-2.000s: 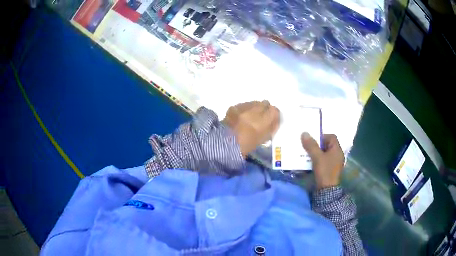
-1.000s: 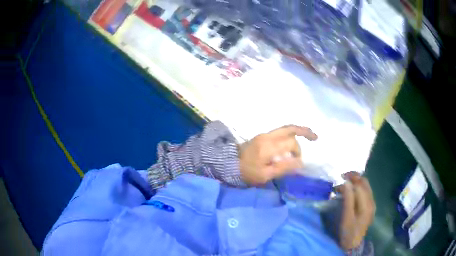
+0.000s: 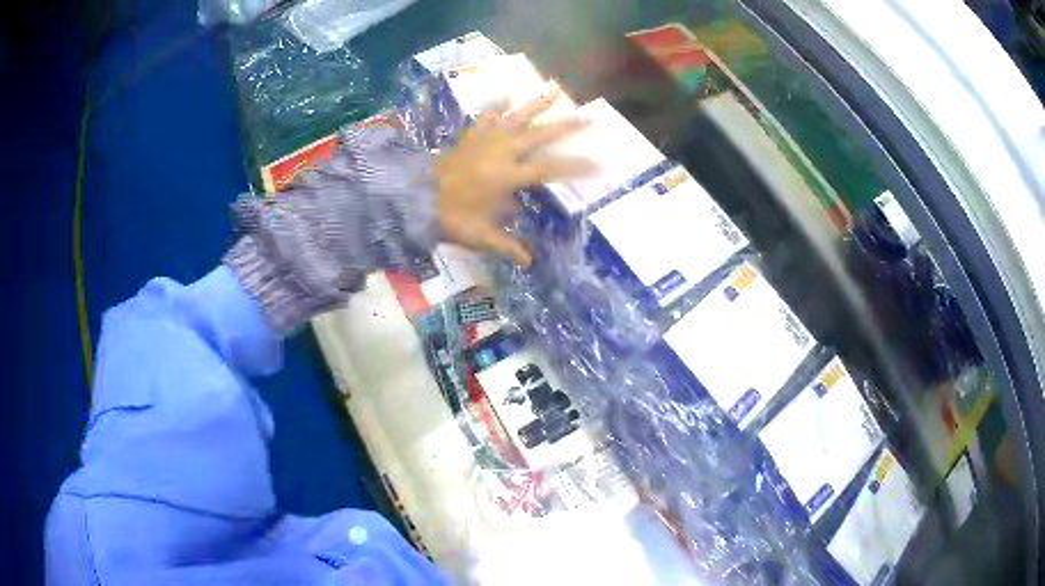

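Observation:
My left hand (image 3: 499, 177) reaches over the upper part of a row of white-faced product boxes (image 3: 670, 229) with dark blue sides. Its fingers are spread and its fingertips lie over a box face; contact is unclear. Wrinkled clear plastic film (image 3: 596, 343) runs along the near-left side of the row. The boxes lie on a printed board (image 3: 384, 366) with red bands and black product pictures. A bright white sheet or bag stack (image 3: 573, 549) is at the bottom edge, washed out by glare. My right hand is not in view.
A large curved silver-white band (image 3: 985, 149) covers the right side. Crinkled clear plastic (image 3: 304, 92) lies at the upper left on green. Dark film-covered items (image 3: 928, 303) show at the right. Blue floor (image 3: 172, 206) is at the left.
The view has shifted to the far row of boxes. My left hand has moved from near my body out over the row. My right hand and the handled box have left the view.

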